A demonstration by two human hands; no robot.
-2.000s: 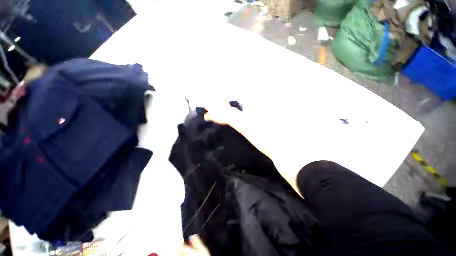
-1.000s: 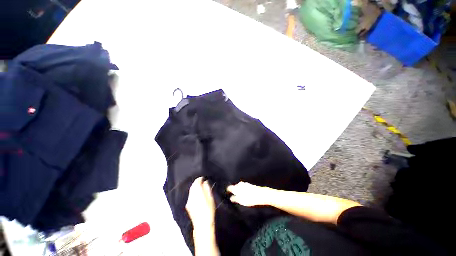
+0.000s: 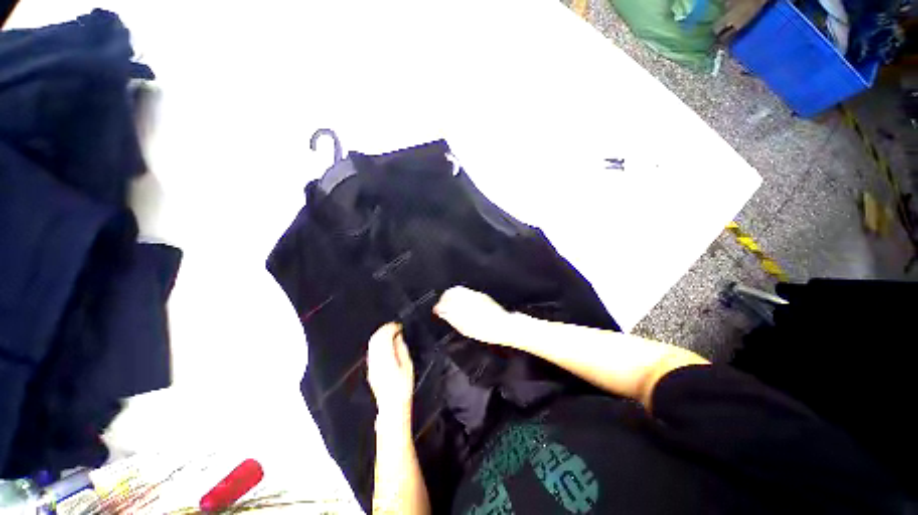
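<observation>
A black sleeveless vest (image 3: 423,201) lies spread on the white table (image 3: 483,70), with the grey hook of its hanger (image 3: 326,143) above the neckline. Thin reddish and pale thread lines run across its front. My left hand (image 3: 390,364) and my right hand (image 3: 471,313) are close together at the centre front, fingertips pinching the front edges of the vest. Shiny lining shows below my right hand. No needle can be made out at my fingertips.
A pile of navy garments (image 3: 65,251) lies on the left. A red thread spool (image 3: 232,485) and loose thread lengths (image 3: 151,488) lie at the near-left edge. Small dark-tipped snips (image 3: 614,163) lie at the right. A blue bin (image 3: 802,60) and green sack (image 3: 669,30) stand on the floor.
The view has shifted. Both hands have moved up the vest's front relative to one second ago. The vest now lies flat and open to view, where two seconds ago it was bunched.
</observation>
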